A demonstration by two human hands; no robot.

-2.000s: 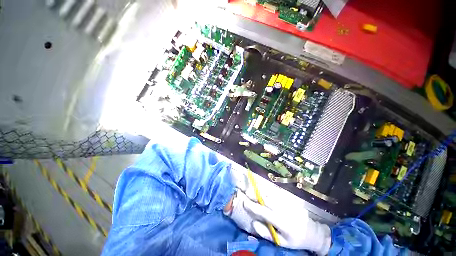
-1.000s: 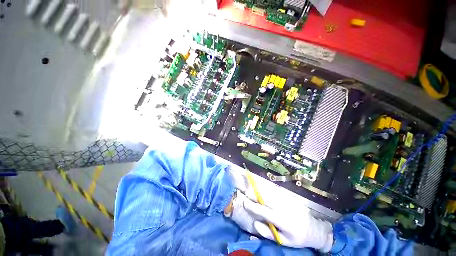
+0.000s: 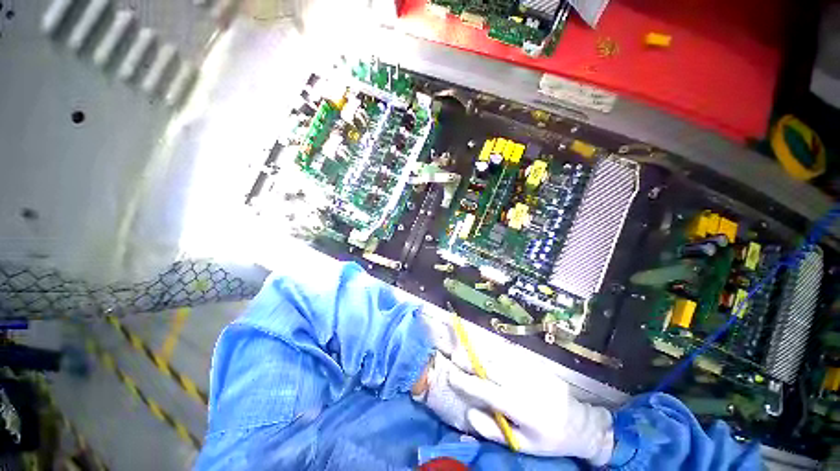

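Observation:
My right hand (image 3: 553,419), in a white glove, lies low in front of me, its fingers folded over a thin yellow stick (image 3: 472,348). The stick slants up towards the carrier edge. My left hand (image 3: 447,391), also gloved, rests against the right one; its fingers are partly hidden, so its grip is unclear. The nearest green circuit board (image 3: 516,216) lies in a dark carrier (image 3: 419,230), with yellow blocks and a ribbed silver heatsink (image 3: 594,225). Neither hand touches the board.
Another board (image 3: 368,156) lies left in strong glare, and one (image 3: 728,294) right, crossed by a blue cord (image 3: 737,317). Behind are a red mat (image 3: 700,83) with a spare board (image 3: 507,23), and a yellow tape roll (image 3: 798,147). Grey machine cover (image 3: 83,184) and mesh stand left.
The view has shifted slightly, so the boards sit a little further left. The hands and stick keep their pose. A dark shape at the lower left, over the floor, has changed position.

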